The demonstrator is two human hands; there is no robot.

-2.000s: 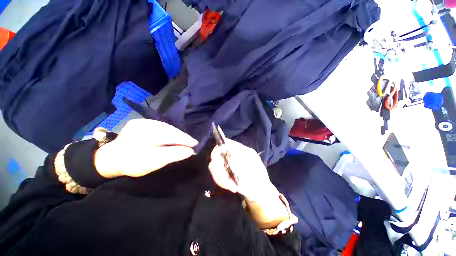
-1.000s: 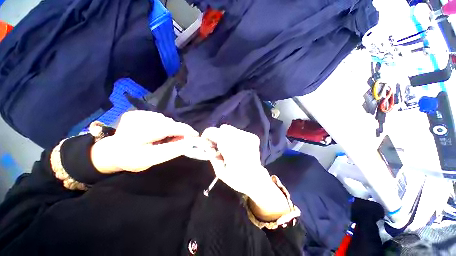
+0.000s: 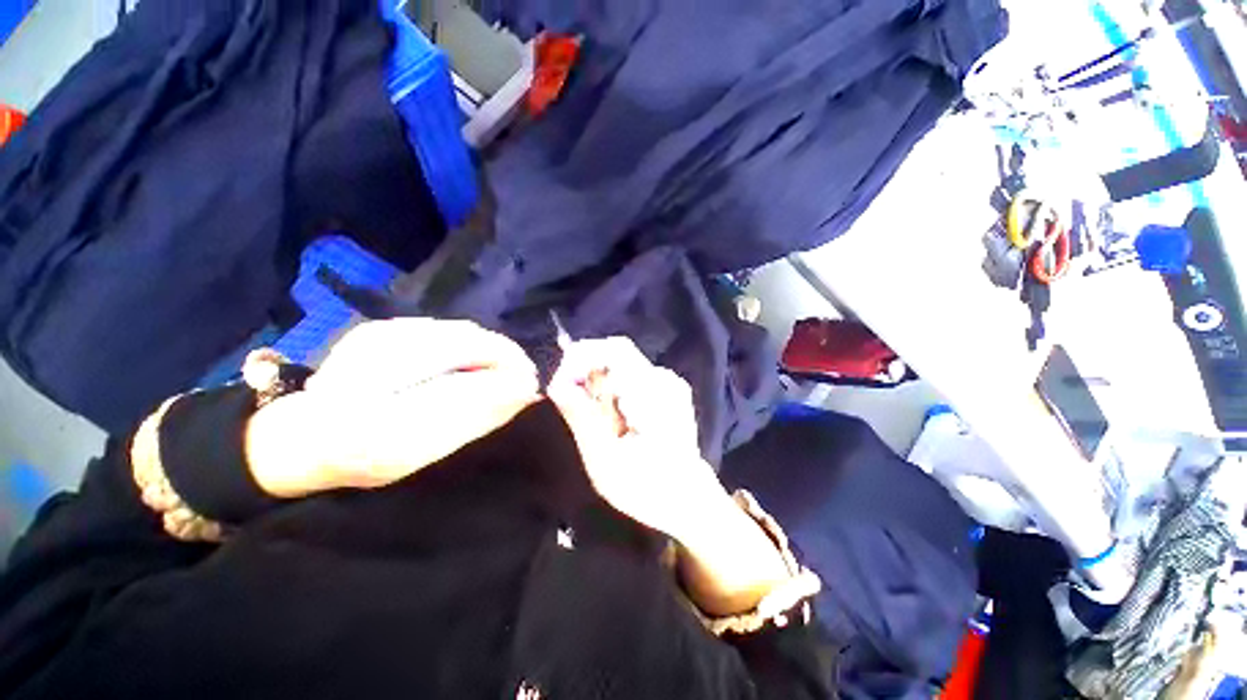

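A navy garment piece (image 3: 656, 308) lies over the lap just beyond my hands. My left hand (image 3: 410, 397) is at the centre left with its fingertips together beside the cloth; overexposure hides whether it pinches the edge. My right hand (image 3: 629, 417) is closed on a slim metal tool (image 3: 559, 328), whose narrow tip points up past the fingers. The two hands' fingertips nearly touch. No thread can be made out.
Navy garment heaps lie at the left (image 3: 164, 205), beyond the hands and at lower right (image 3: 862, 547). A blue basket (image 3: 335, 294) shows between them. The white table (image 3: 944, 315) at right bears scissors (image 3: 1037, 239) and a flat dark rectangle (image 3: 1071, 397). Striped cloth (image 3: 1176, 588) is at lower right.
The tool turned down across the right palm a second ago and now points up again. My hands have parted slightly. More striped cloth shows at lower right.
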